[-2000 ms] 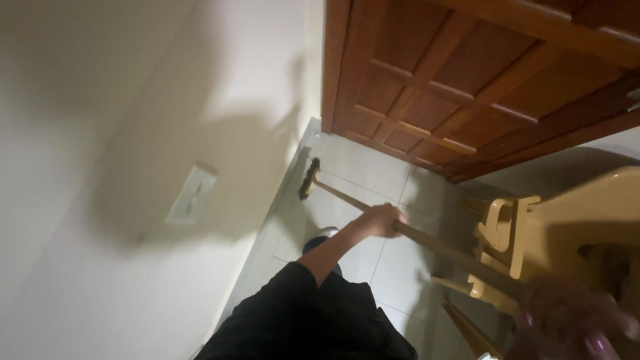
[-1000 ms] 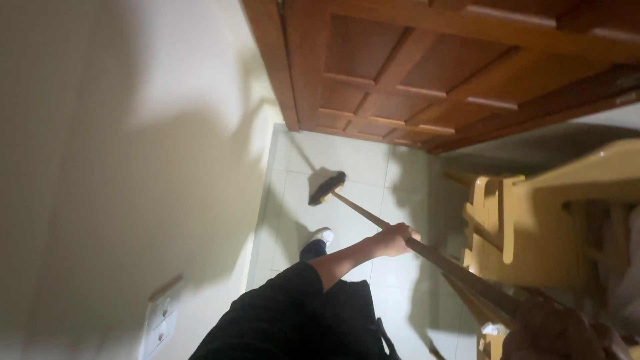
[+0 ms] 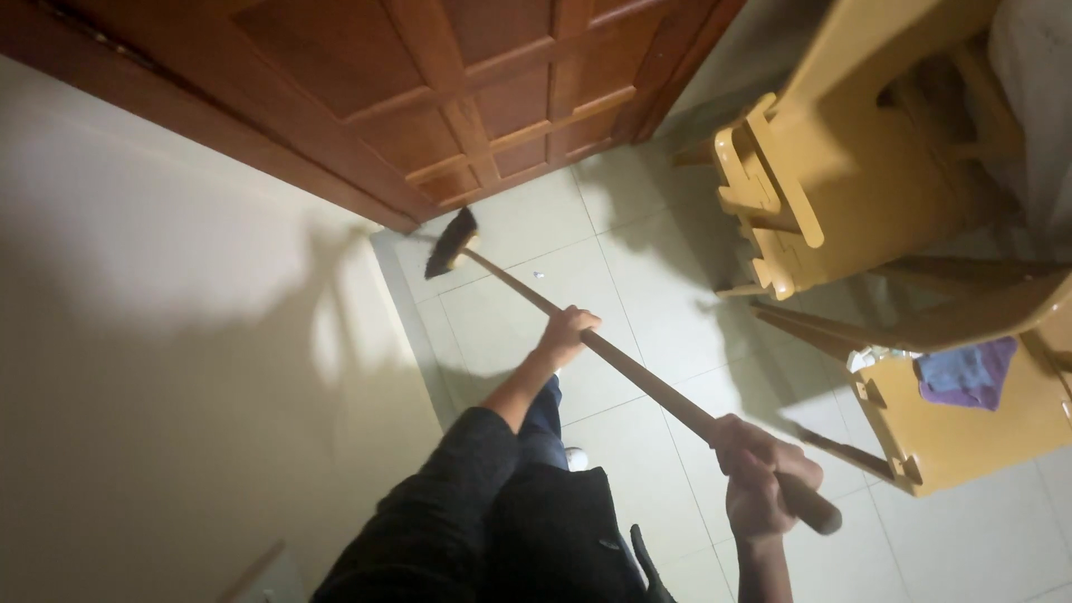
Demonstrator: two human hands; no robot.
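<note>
A push broom's wooden handle point(image 3: 649, 381) slants across the middle of the head view, from upper left to lower right. My left hand point(image 3: 569, 335) is closed around it partway down, and my right hand point(image 3: 766, 473) grips it close to its rounded top end. The broom's dark bristle head point(image 3: 452, 243) rests on the pale tiled floor point(image 3: 615, 335), by the foot of the brown panelled door point(image 3: 502, 92) and near the wall corner. A small whitish bit point(image 3: 538, 275) lies on the tiles beside the handle.
A yellowish wooden high chair point(image 3: 871, 184) stands at the upper right. Below it, a wooden chair point(image 3: 997, 444) holds a blue and purple cloth point(image 3: 963, 374). The pale wall point(image 3: 209, 377) runs along the left. My shoe point(image 3: 576, 458) shows beneath me.
The broom head has moved over the floor to the foot of the door; a second ago it was farther out on the tiles. Both hands stay on the handle. The view has turned.
</note>
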